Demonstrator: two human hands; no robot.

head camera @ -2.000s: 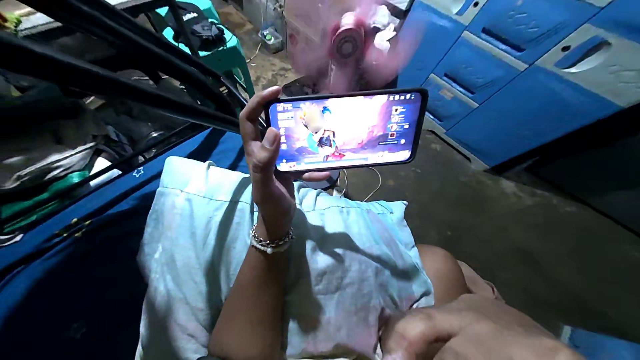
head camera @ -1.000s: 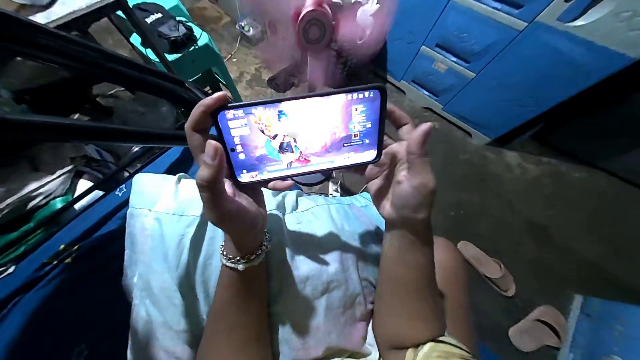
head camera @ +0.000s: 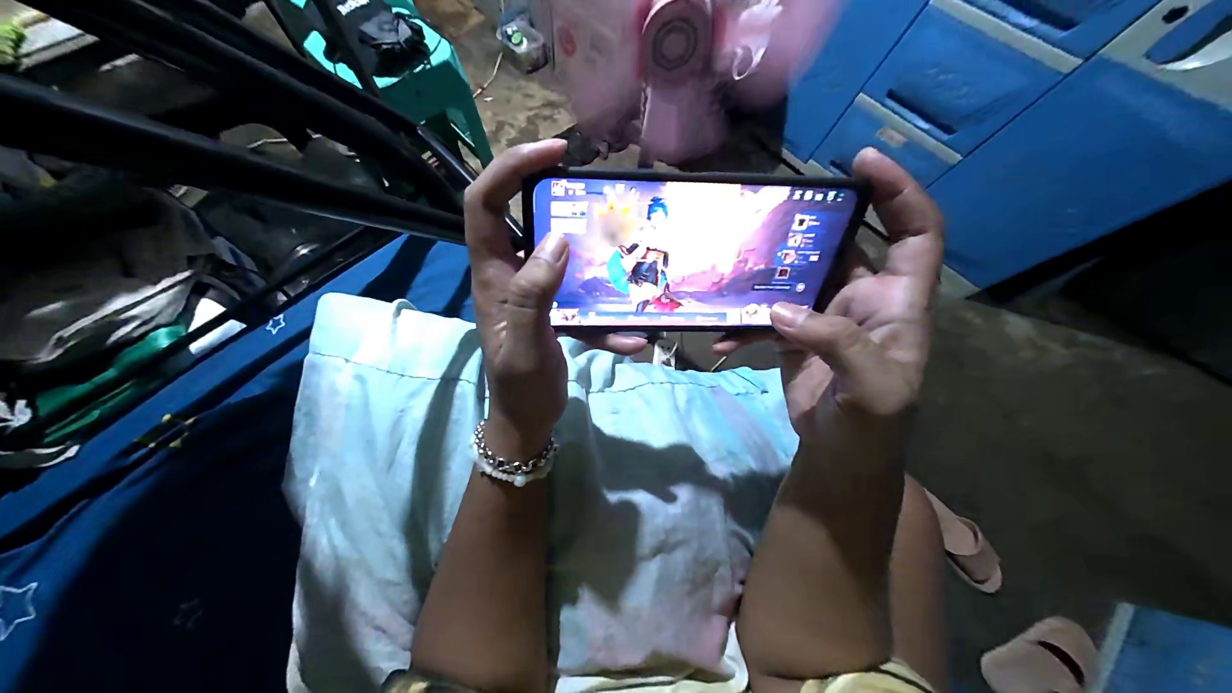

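Observation:
A smartphone [head camera: 698,252] in a dark case lies sideways between my two hands, its screen lit with a colourful game character. My left hand [head camera: 520,298] grips its left end, thumb at the screen's left edge, fingers behind and at the top corner. Around that wrist are a metal chain and a white bead bracelet [head camera: 515,469]. The right end is held by my right hand [head camera: 871,298], with the thumb on the lower right of the screen and a finger at the upper corner. Beneath my forearms a light blue pillow [head camera: 645,539] rests on my lap.
Beyond the phone stands a pink electric fan [head camera: 677,67]. Blue plastic drawers [head camera: 924,106] are at the upper right. Black metal bars [head camera: 221,154] cross the upper left, near a green stool [head camera: 448,87] holding a black bag [head camera: 380,37]. Slippers [head camera: 1039,659] lie on the floor at right.
My right hand has risen from the pillow at the lower right to the phone's right end, and its thumb is now on the screen. My left hand has kept its hold.

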